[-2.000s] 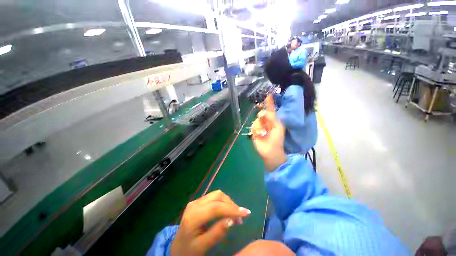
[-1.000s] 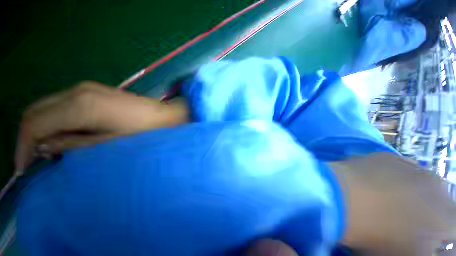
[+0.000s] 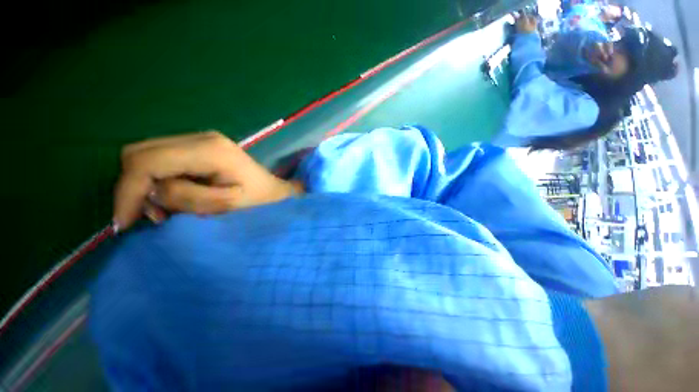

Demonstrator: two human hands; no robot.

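Note:
My right hand [image 3: 191, 174] is bare, at the left over the red-edged line of the green bench. Its fingers are bent down, with the fingertips near the red line. No object shows in it, but the inside of the fingers is hidden. My left sleeve, blue with a dark grid, crosses the front of the picture. At its cuff, bare blurred skin runs out at the lower right edge; my left hand itself is cut off.
The dark green conveyor belt [image 3: 230, 69] fills the upper left. A person in a blue smock [image 3: 548, 99] sits at the upper right, a hand by small unclear items on the bench. A pale branched fixture [image 3: 497, 63] stands near that person. Blurred benches lie at the far right.
From a view along the hall, the camera has tilted down over the bench. Since one second ago, my right hand has shifted right in the picture and the seated person shows more.

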